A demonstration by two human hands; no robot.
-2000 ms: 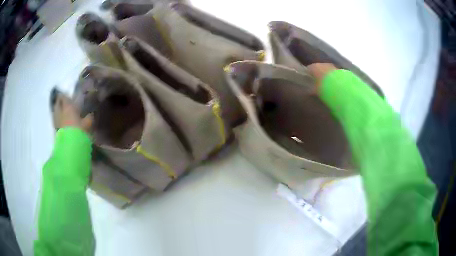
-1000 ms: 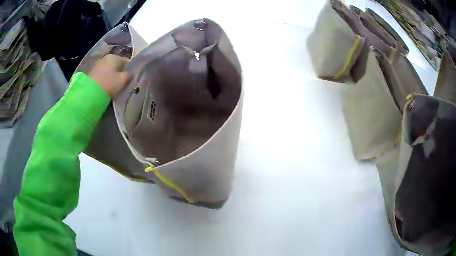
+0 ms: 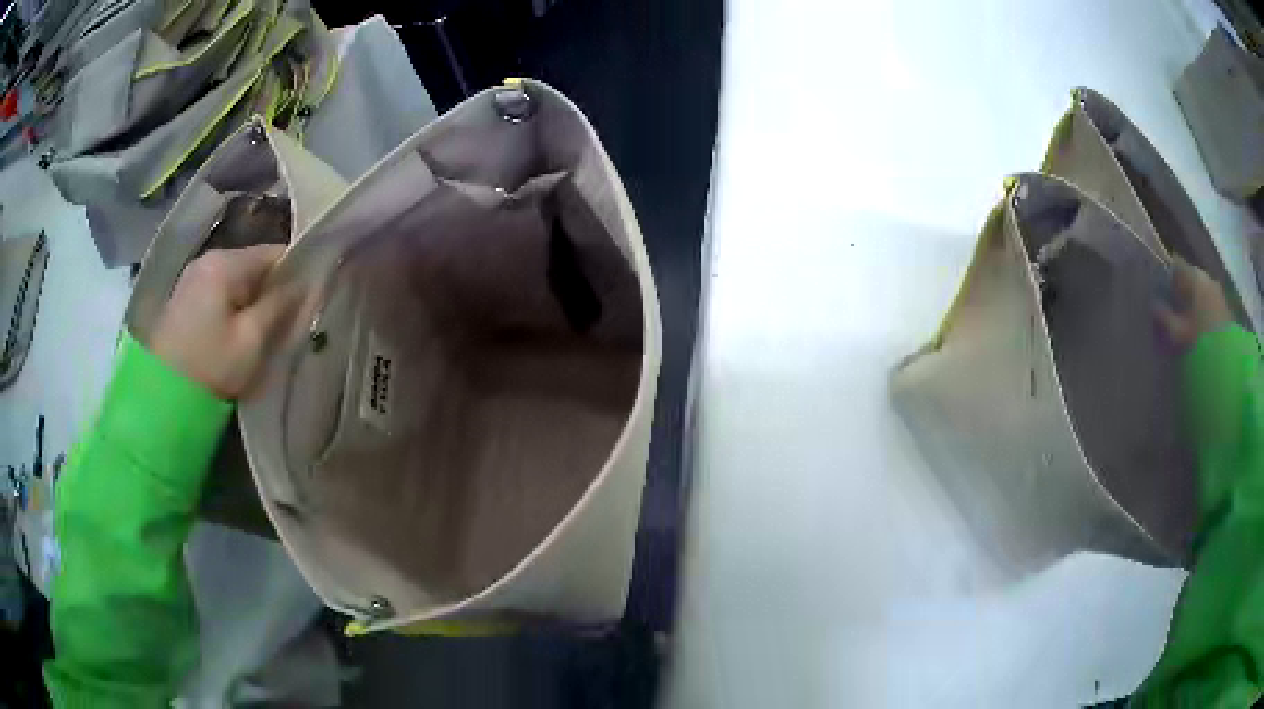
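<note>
My left hand (image 3: 229,312) grips the touching rims of two beige bag bodies. The nearer, larger bag body (image 3: 485,374) opens toward me, showing taupe lining, a small label and metal rings; the other (image 3: 180,256) is partly hidden behind my hand. Both are off the white table, over the dark gap at its left. My right hand (image 3: 1195,312), slightly blurred, grips the rims of two more bag bodies at the right. The nearer one (image 3: 998,416) has a yellow edge strip; the farther one (image 3: 1130,159) is partly hidden behind it.
The white table (image 3: 790,457) runs front to back right of centre. A dark floor gap (image 3: 582,69) lies beside it. Flat bag panels with yellow edges (image 3: 180,97) are piled at the upper left. Another beige piece (image 3: 1227,111) lies at the far right.
The left hand's two bag bodies have gone from above the white table to the dark gap beside it. My right hand has come into view, holding bag bodies. The view has turned left.
</note>
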